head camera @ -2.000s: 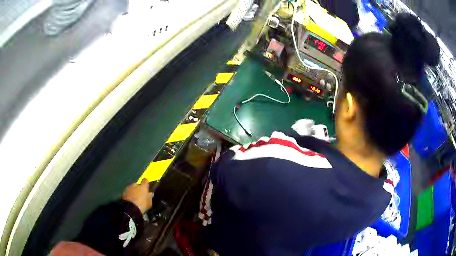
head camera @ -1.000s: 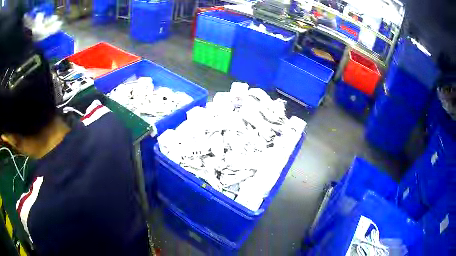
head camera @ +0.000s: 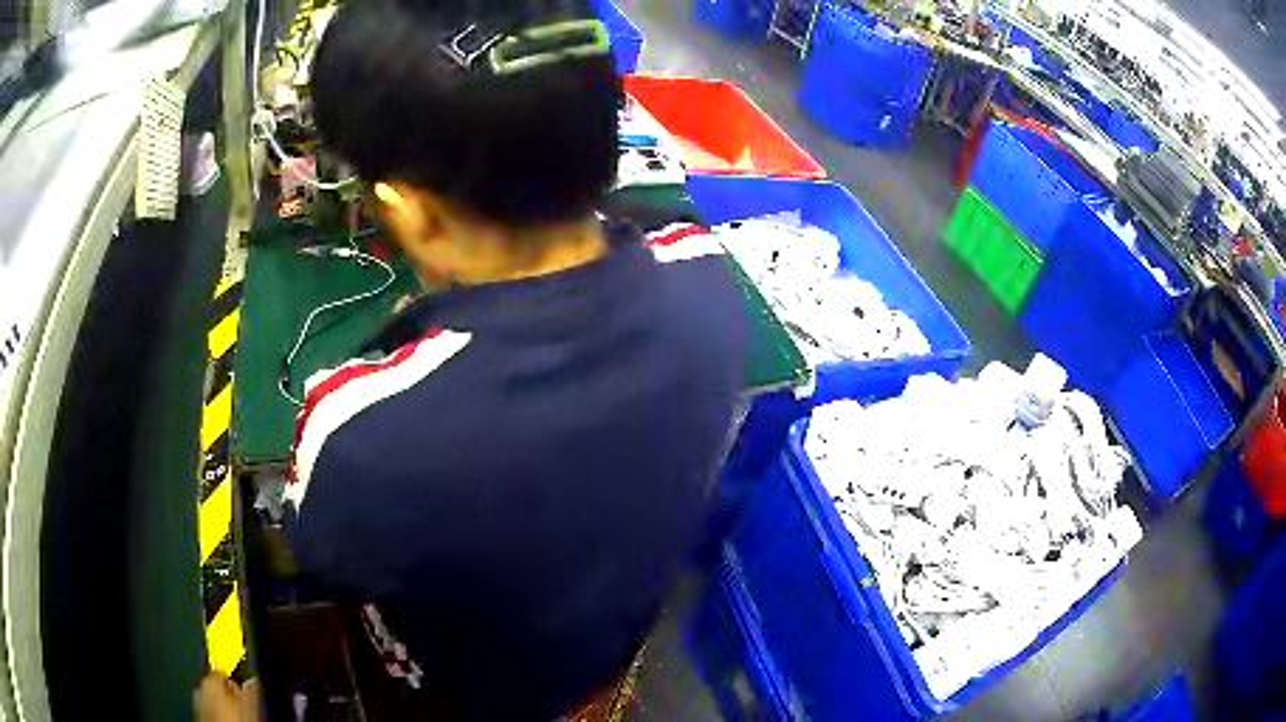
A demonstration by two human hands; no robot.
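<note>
My left hand shows only as a few fingers at the bottom left edge of the picture, at the yellow-black taped edge of the conveyor. The rest of it is cut off, so its grip cannot be told. My right hand is not in view. Nearest on the right, a blue crate is heaped with white power strips and bundled cords. A second blue crate behind it holds more white strips and cords.
A seated person in a dark jacket is close in front, at the green bench with a thin white cable on it. The conveyor runs along the left. A red crate, green crate and more blue crates stand behind.
The view has swung right to the crates, then partly back left. The fingers at the conveyor edge are again in view, now lower and mostly cut off.
</note>
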